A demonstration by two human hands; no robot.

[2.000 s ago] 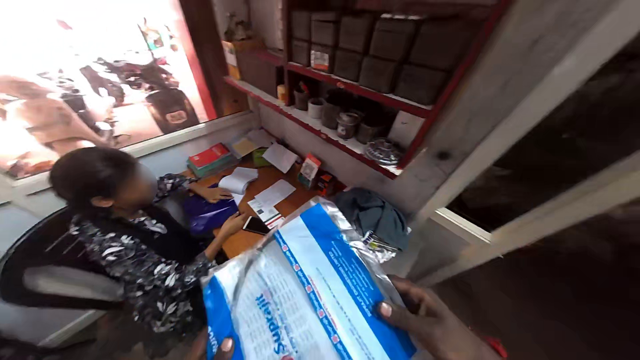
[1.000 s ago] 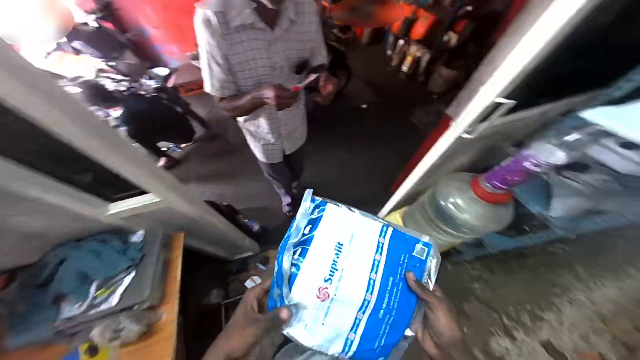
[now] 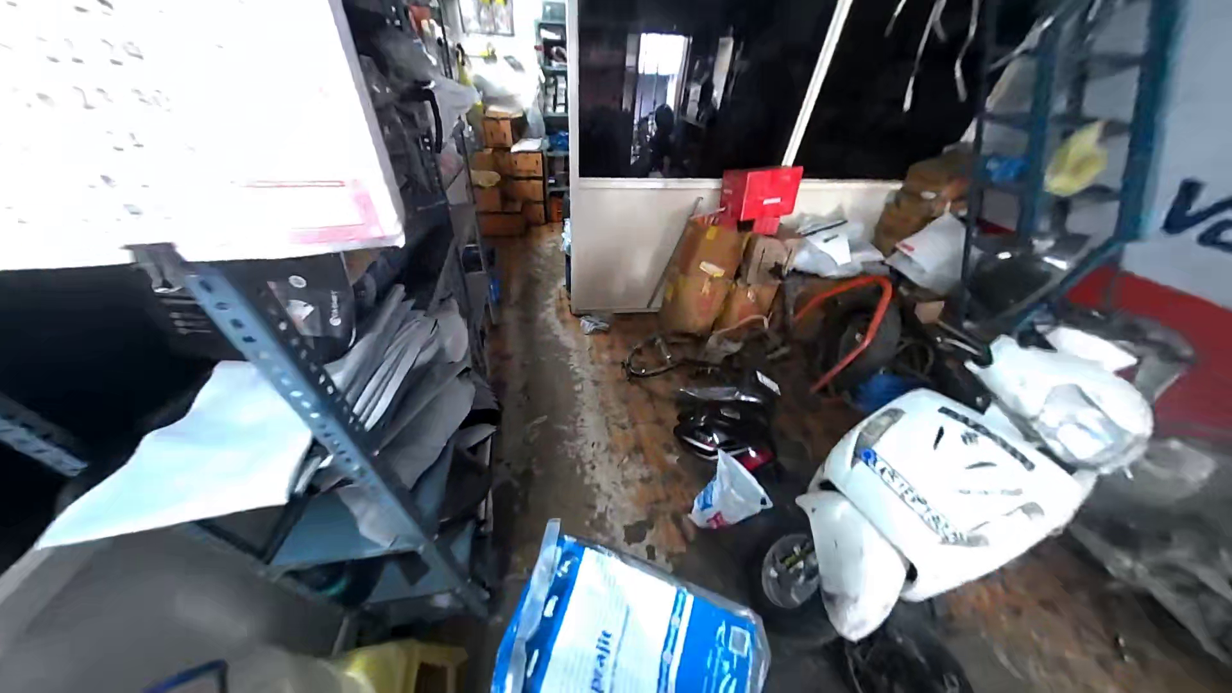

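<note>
A blue and white plastic package (image 3: 630, 626), marked Suprajit, shows at the bottom centre of the head view, its lower part cut off by the frame edge. Neither my left hand nor my right hand can be seen; whatever holds the package lies below the picture. To its right stands a white scooter (image 3: 953, 491), front wheel turned toward me. A small white plastic bag (image 3: 730, 493) lies on the floor between the package and the black scooter parts.
A metal shelf rack (image 3: 318, 414) with stacked sheets borders the left side. The narrow floor passage (image 3: 549, 385) runs toward stacked boxes (image 3: 515, 178). Cardboard boxes (image 3: 703, 274), a red box (image 3: 760, 197) and black vehicle parts (image 3: 722, 423) lie right of it.
The view has swung from the desk, past the doorway with a standing person, to the shop interior. Both hands held the package one second ago; now they are out of frame.
</note>
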